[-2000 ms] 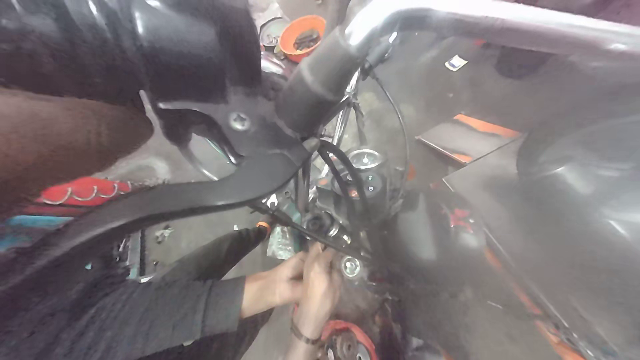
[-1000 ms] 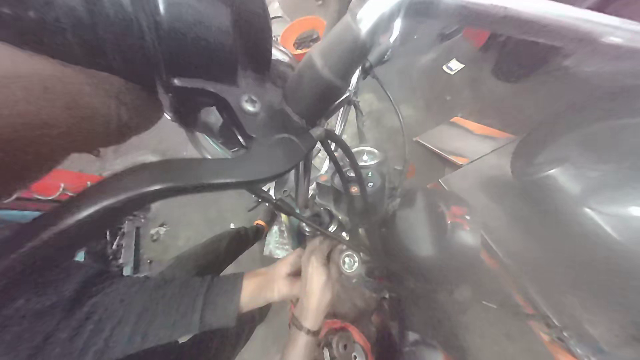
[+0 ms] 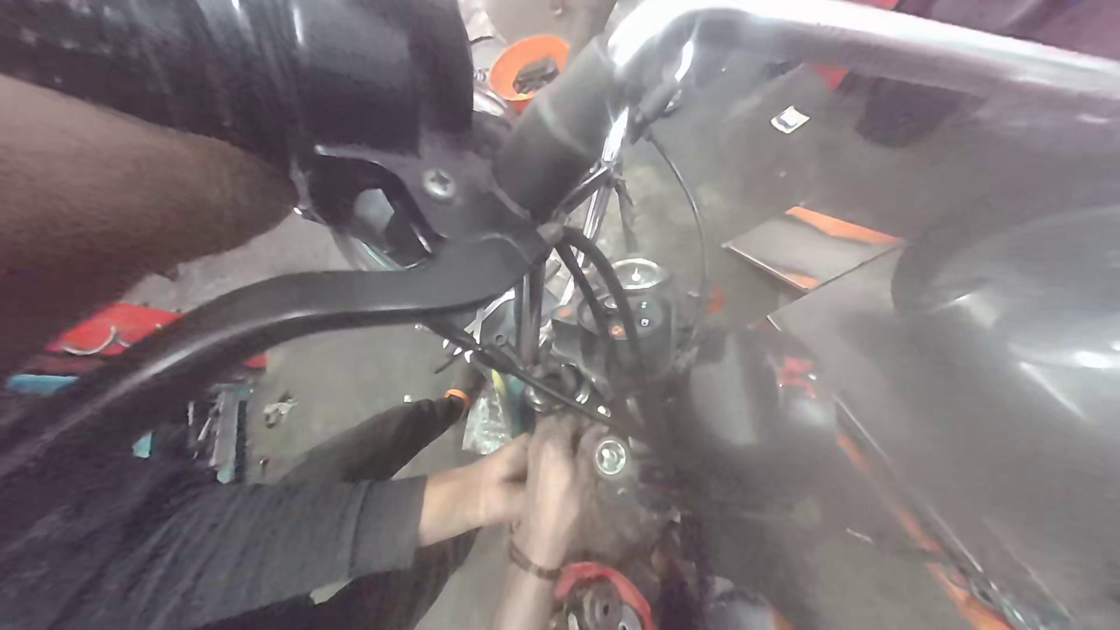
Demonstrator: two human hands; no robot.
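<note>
My left hand (image 3: pixel 503 479), below a dark grey sleeve, reaches in from the left. Against it is my right hand (image 3: pixel 553 477), its wrist wearing a thin dark band. Both are bent inward at a motorcycle's steering area, just left of a round metal cap (image 3: pixel 611 456); their fingertips and anything between them are hidden. Above them are black cables (image 3: pixel 604 289) and the instrument cluster (image 3: pixel 643 306). A black hand lever (image 3: pixel 289 302), a black rubber grip (image 3: pixel 560 127) and a chrome handlebar (image 3: pixel 787 26) cross the near view.
An orange bowl (image 3: pixel 529 66) with dark parts stands at the top. Metal tools (image 3: pixel 214 429) lie on the floor at left, near a red item (image 3: pixel 114 328). A blurred bare limb (image 3: pixel 131 192) fills the upper left. Orange-edged panels (image 3: pixel 814 245) lie at right; a red-rimmed container (image 3: pixel 604 582) is below.
</note>
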